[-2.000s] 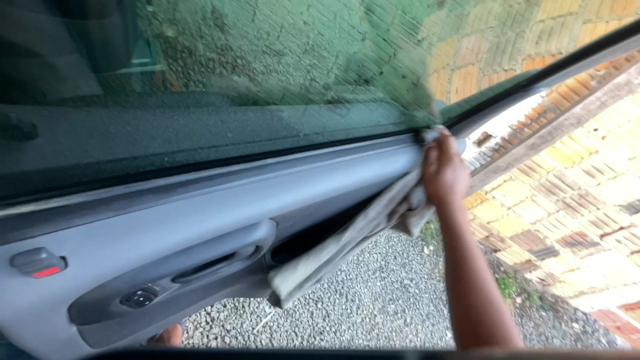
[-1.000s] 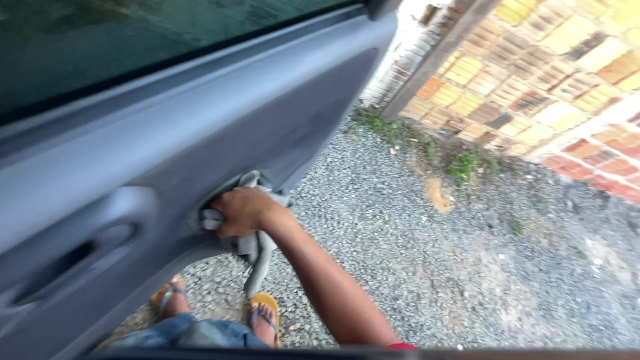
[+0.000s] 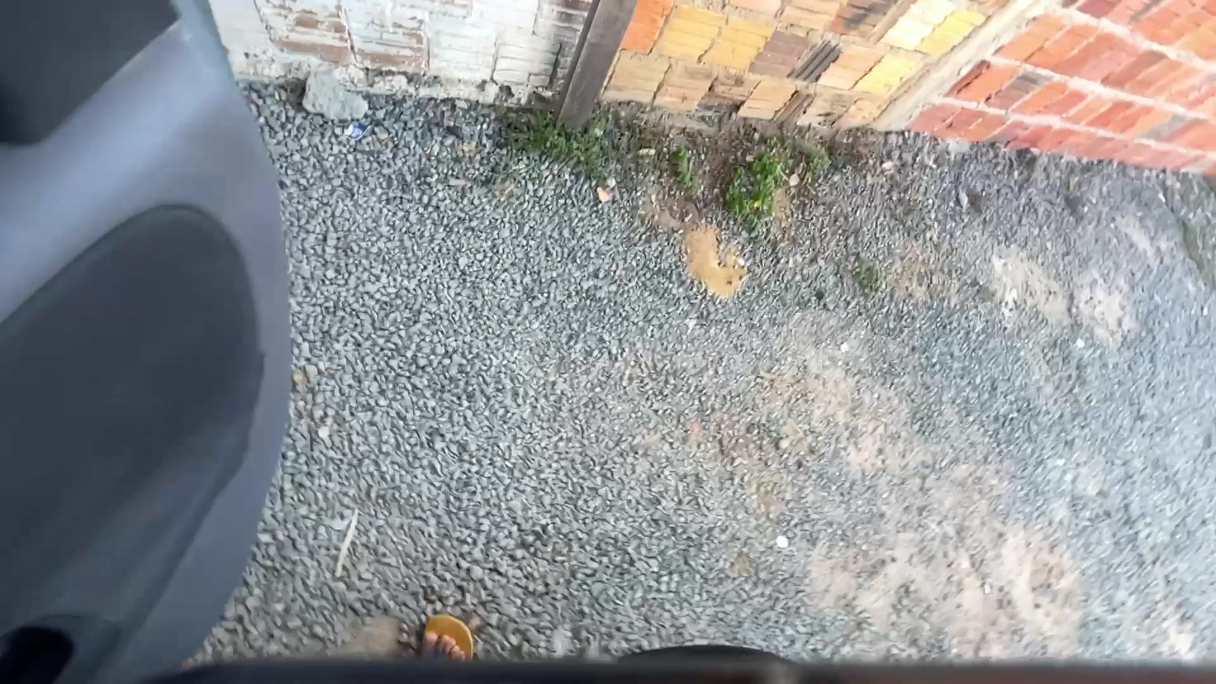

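Note:
Neither my left hand nor my right hand shows in the head view, and the grey cloth is out of sight too. A grey car door's inner panel [image 3: 218, 114] fills the left side, with a darker inset [image 3: 133, 361] and a dark recess [image 3: 36, 655] at the lower left corner. At the bottom edge, one foot in a yellow flip-flop [image 3: 449, 635] rests on the gravel.
Grey gravel [image 3: 475, 380] spreads right of the door. Along the top run a white-painted brick wall [image 3: 418, 43], a wooden post [image 3: 594, 62] and bare brick walls [image 3: 1092, 95]. Weeds [image 3: 755, 185] and a stone [image 3: 332, 98] lie near them.
The hand with the grey cloth moved from the window's edge to the door panel's recess, and is now out of view. The view has swung far toward the gravel and walls.

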